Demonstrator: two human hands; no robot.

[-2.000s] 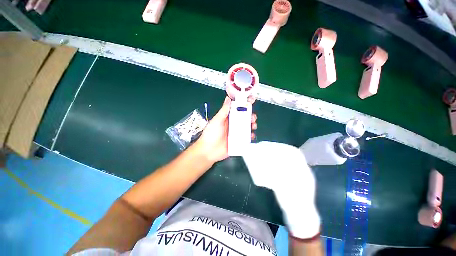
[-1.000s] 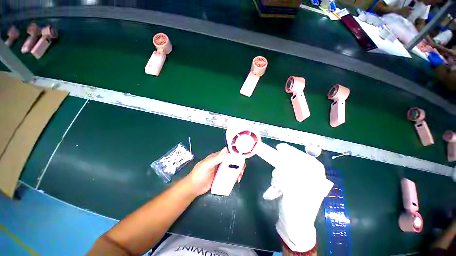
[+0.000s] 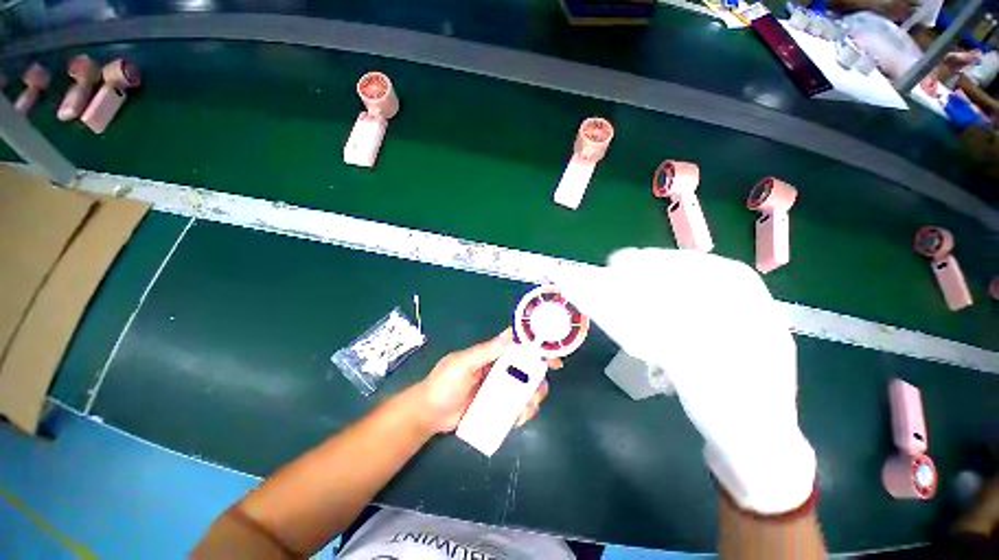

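My bare left hand (image 3: 466, 383) holds a pink handheld fan (image 3: 504, 403) by its handle, tilted, its round spoked face with red gaps turned up towards me. My right hand (image 3: 707, 366), in a white glove, is over the bench to the right. Its glared, whitish front end reaches the upper right rim of the fan's head; whether it holds a cloth cannot be told. A whitish bottle (image 3: 632, 374) lies partly hidden behind the glove. A clear bag of cotton swabs (image 3: 380, 350) lies left of the fan, with a single swab (image 3: 417, 312) by its top.
Several pink fans, one of them here (image 3: 372, 118), lie on the green belt beyond the whitish rail (image 3: 329, 228). Another fan (image 3: 908, 443) lies on the bench at right. Brown cardboard (image 3: 55, 273) is at left. A person's arm shows at the lower right edge.
The view has shifted down from the first frame. Since the second, my right glove has moved up and right, covering the blue strip; the held fan has shifted slightly right and tilted more.
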